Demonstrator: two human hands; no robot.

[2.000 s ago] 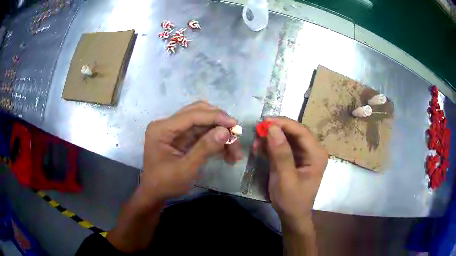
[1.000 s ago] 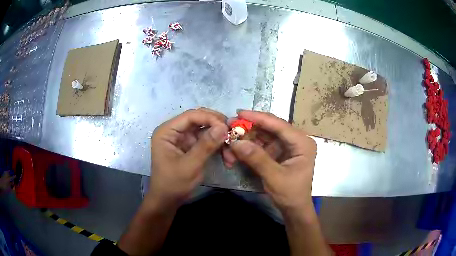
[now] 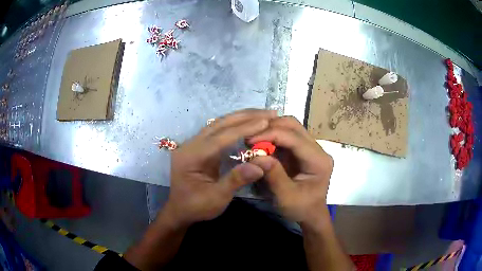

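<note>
A small figurine point(image 3: 260, 150) with a red cap, a pale face piece and a spindly red-and-white body is held between my two hands, above the front of the bench. My left hand point(image 3: 203, 172) has its thumb tip against the figurine's lower side, and its fingers arch over the top. My right hand point(image 3: 301, 169) pinches the red cap between thumb and fingers. The fingers hide part of the cap. Another red-and-white piece point(image 3: 167, 143) lies on the metal just left of my left hand.
A cluster of red-and-white bodies point(image 3: 165, 41) lies at the back. A cardboard pad point(image 3: 98, 63) with one white lump is at left. A stained pad point(image 3: 338, 100) with two white lumps is at right. Red parts point(image 3: 461, 116) line the right end. A translucent bottle point(image 3: 246, 9) stands at the back.
The red cap came from beside the pale-topped body onto it, and both hands closed together around the figurine. The left fingers have moved right, and a red-and-white piece now shows beside that hand.
</note>
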